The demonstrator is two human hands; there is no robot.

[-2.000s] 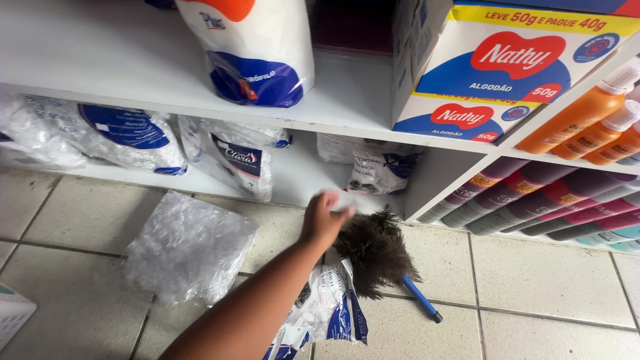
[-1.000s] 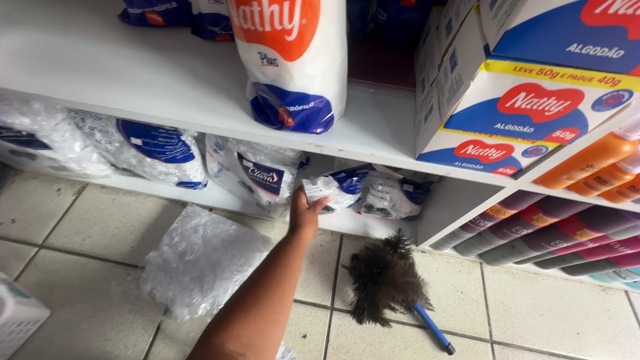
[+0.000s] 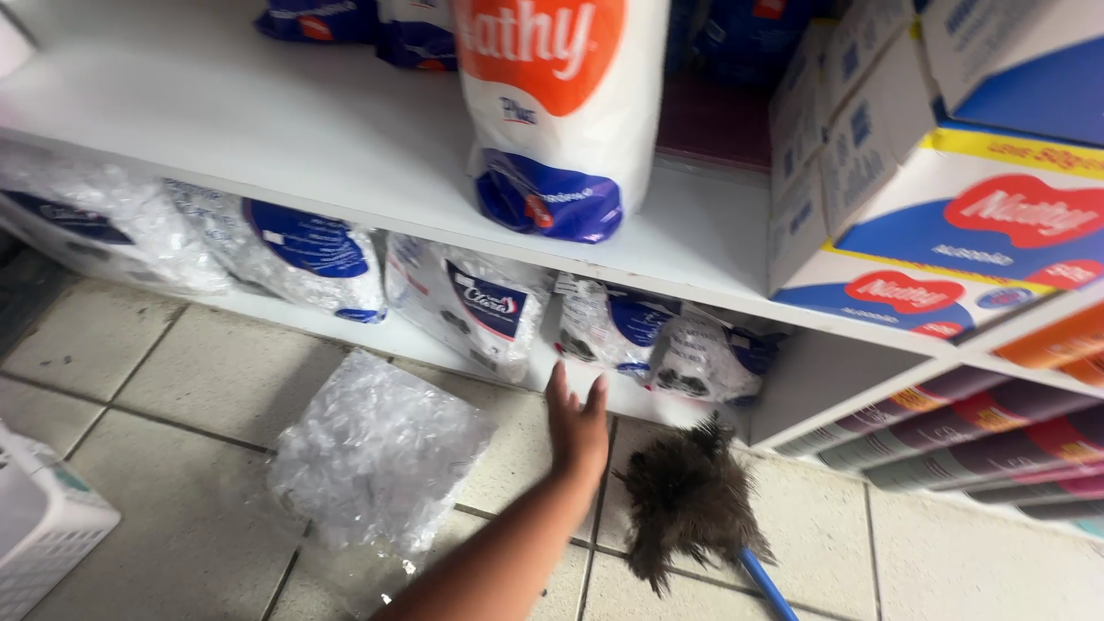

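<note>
My left hand (image 3: 580, 424) is over the tiled floor just in front of the bottom shelf, fingers apart and holding nothing. Just beyond its fingertips, a clear, white and blue plastic pack (image 3: 604, 323) rests on that shelf. It sits between a similar pack (image 3: 703, 358) on the right and a larger clear bag with a dark label (image 3: 483, 302) on the left. A brown feather duster with a blue handle (image 3: 690, 500) lies on the floor to the right of my hand. Crumpled clear plastic packaging (image 3: 379, 457) lies to its left. My right hand is out of view.
Above my hand juts the upper shelf's front edge (image 3: 362, 211), with a tall Nathy pack (image 3: 561, 129) near it. Nathy cotton boxes (image 3: 949, 250) are stacked at right, above rows of bottles (image 3: 975, 431). A white plastic basket (image 3: 52, 526) stands at lower left.
One second ago my left hand held the white and blue pack at the bottom shelf; it has let go and drawn back slightly. The view has moved closer to the shelves.
</note>
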